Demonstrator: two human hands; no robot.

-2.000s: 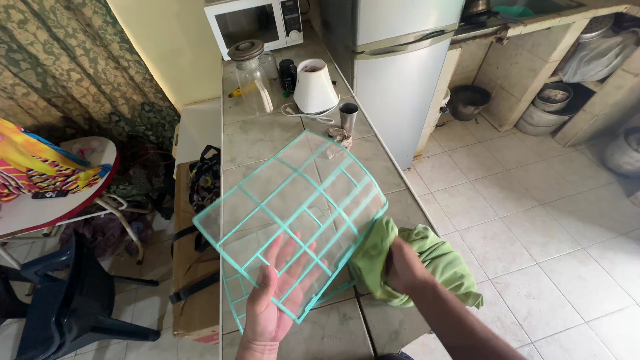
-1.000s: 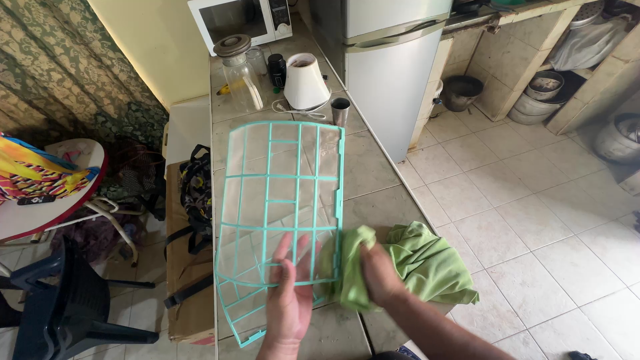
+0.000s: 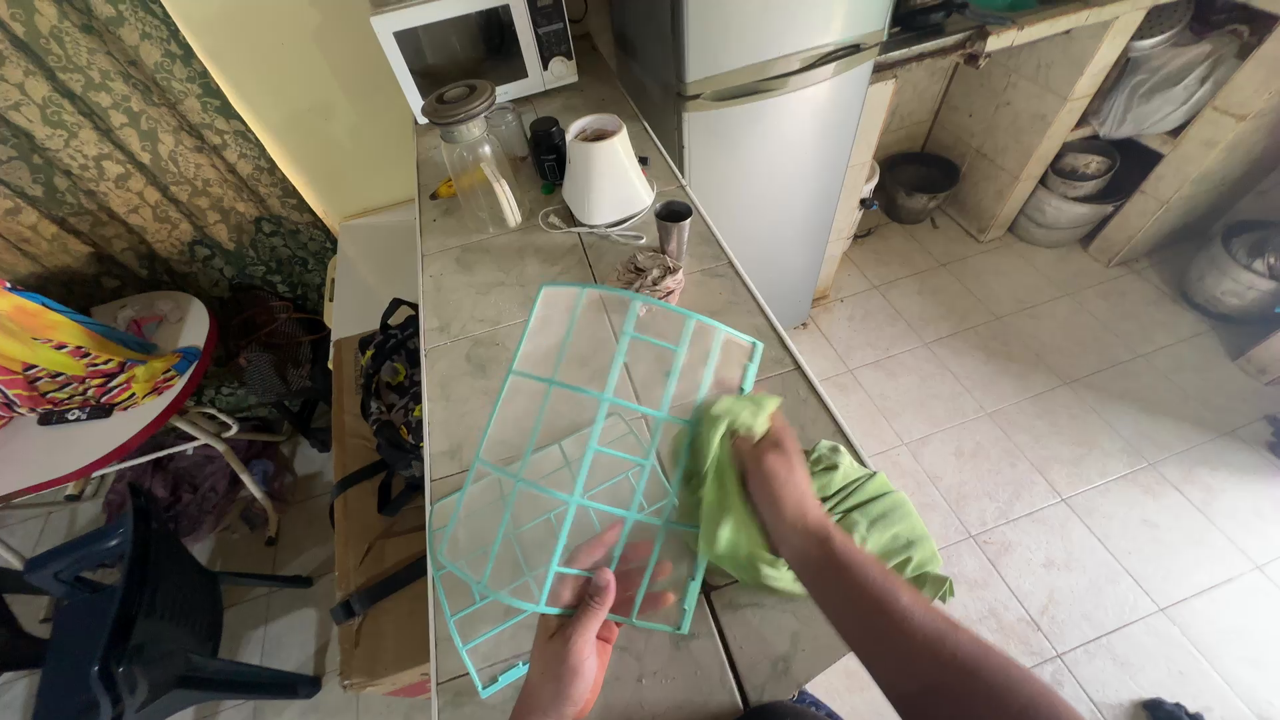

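My left hand point(image 3: 600, 610) grips the lower edge of a turquoise-framed mesh air filter screen point(image 3: 590, 430), thumb in front and fingers behind the mesh. My right hand point(image 3: 780, 480) is closed on a bunched light green cloth point(image 3: 735, 470), which lies against the screen's right edge; more of the cloth drapes to the right over the counter's edge. A second similar filter screen point(image 3: 480, 640) lies on the tiled counter, beneath the held one and partly seen through its mesh.
On the counter point(image 3: 490, 280) stand a metal tumbler point(image 3: 674, 228), crumpled paper point(image 3: 650, 275), a white lampshade-like item with a cord point(image 3: 605, 180), a glass pitcher point(image 3: 475, 165), a black jar point(image 3: 548, 150) and a microwave point(image 3: 470, 55). A refrigerator point(image 3: 770, 150) borders the right side; a plastic chair point(image 3: 130, 610) stands left.
The held screen has turned and tilted in my left hand. My right hand has moved the green cloth along the screen's right edge, a little higher than before.
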